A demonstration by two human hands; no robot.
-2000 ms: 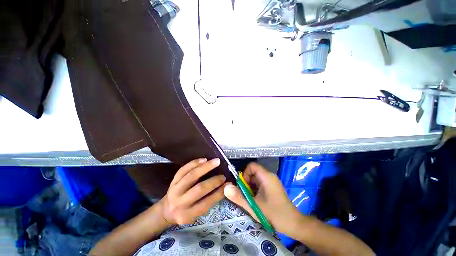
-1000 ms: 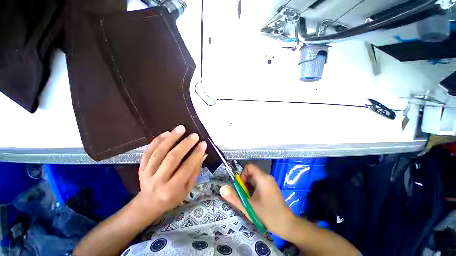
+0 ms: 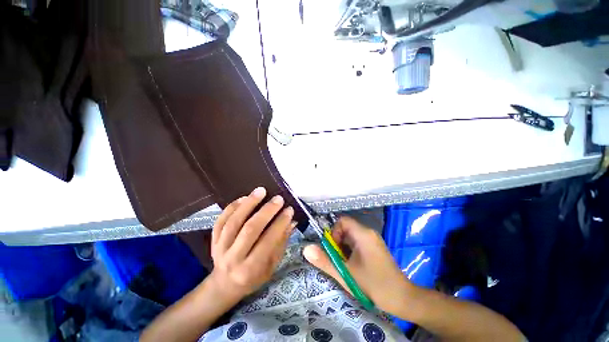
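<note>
A stitched brown piece [image 3: 207, 113] lies on the table's left part, its narrow end at the front edge. A pale stitch line runs near its right edge. My left hand [image 3: 250, 244] lies flat on that narrow end, fingers together, pressing it. My right hand [image 3: 367, 260] is closed around the scissors [image 3: 344, 270], which have green and yellow handles. Their silver blades lie along the piece's right edge at the table's front edge. How far the blades are apart cannot be told.
More brown cloth [image 3: 40, 87] is heaped at the upper left. The sewing machine's metal parts and a grey round piece [image 3: 411, 67] are at the top. Black thread snips [image 3: 532, 117] lie at the right. Blue bins [image 3: 143, 270] and denim are below the ruler-marked table edge [image 3: 454, 190].
Over two seconds the brown piece has shifted down and its far end now shows. My left hand moved up onto the cloth by the edge, then slightly right. The scissors stay in my right hand.
</note>
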